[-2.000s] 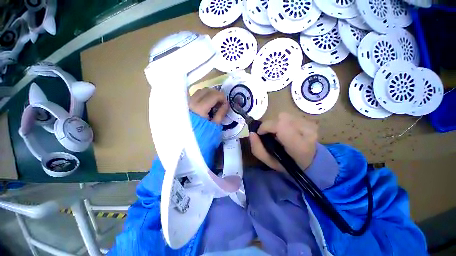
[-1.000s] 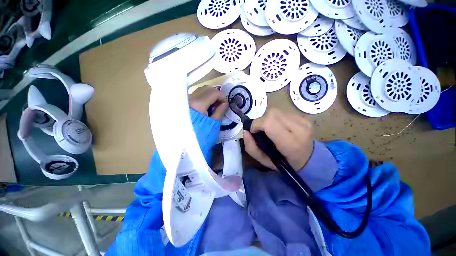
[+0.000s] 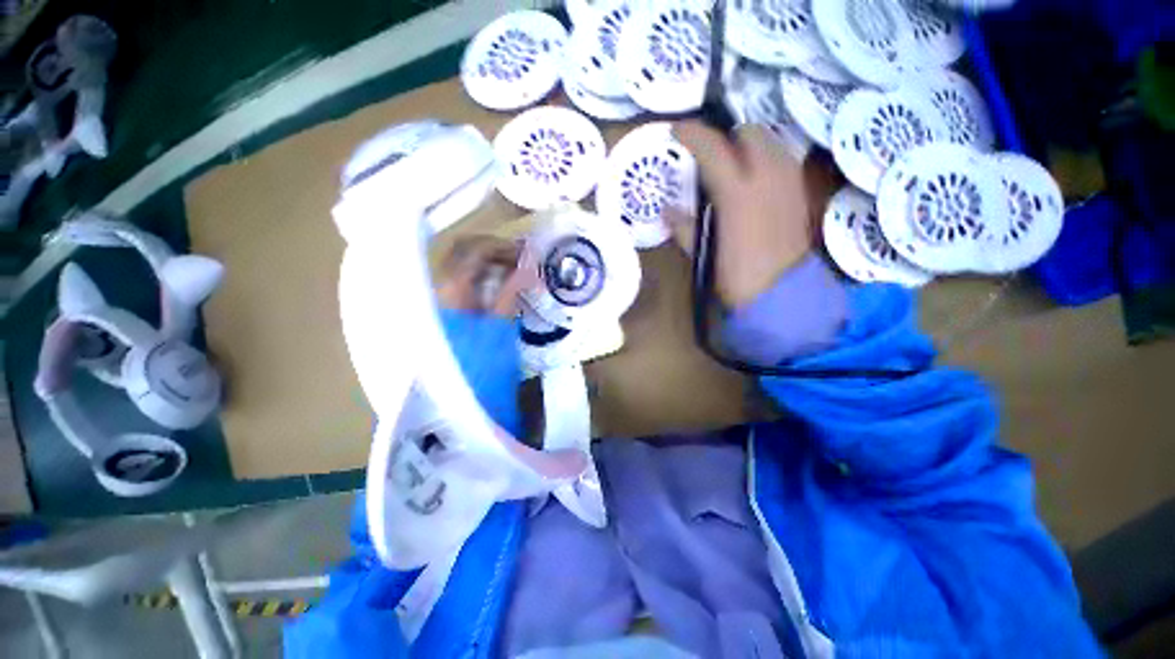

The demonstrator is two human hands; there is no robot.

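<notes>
The unfinished white headset (image 3: pixel 380 322) stands in front of me, its headband curving past my left forearm. A speaker plate (image 3: pixel 599 264) with a dark-ringed driver lies face up over the open ear cup housing (image 3: pixel 548 348). My left hand (image 3: pixel 483 273) is blurred, its fingers closed at the plate's left edge; thin wires cannot be made out. My right hand (image 3: pixel 754 193) is raised beyond the plate, closed around the black soldering iron (image 3: pixel 718 58), which points away from me. Its cable hangs below the hand. The iron's tip cannot be made out.
Loose slotted speaker plates (image 3: pixel 951 206) are piled at the back and right. A blue tray (image 3: pixel 1089 264) is at the far right. Cat-ear headphones (image 3: pixel 174 380) lie on the green belt (image 3: pixel 65 431) at the left. Brown cardboard (image 3: pixel 277 309) covers the bench.
My right hand has lifted the iron off the driver and moved up and away, now covering the loose driver plate's earlier place. The view has shifted; my left hand stays at the plate.
</notes>
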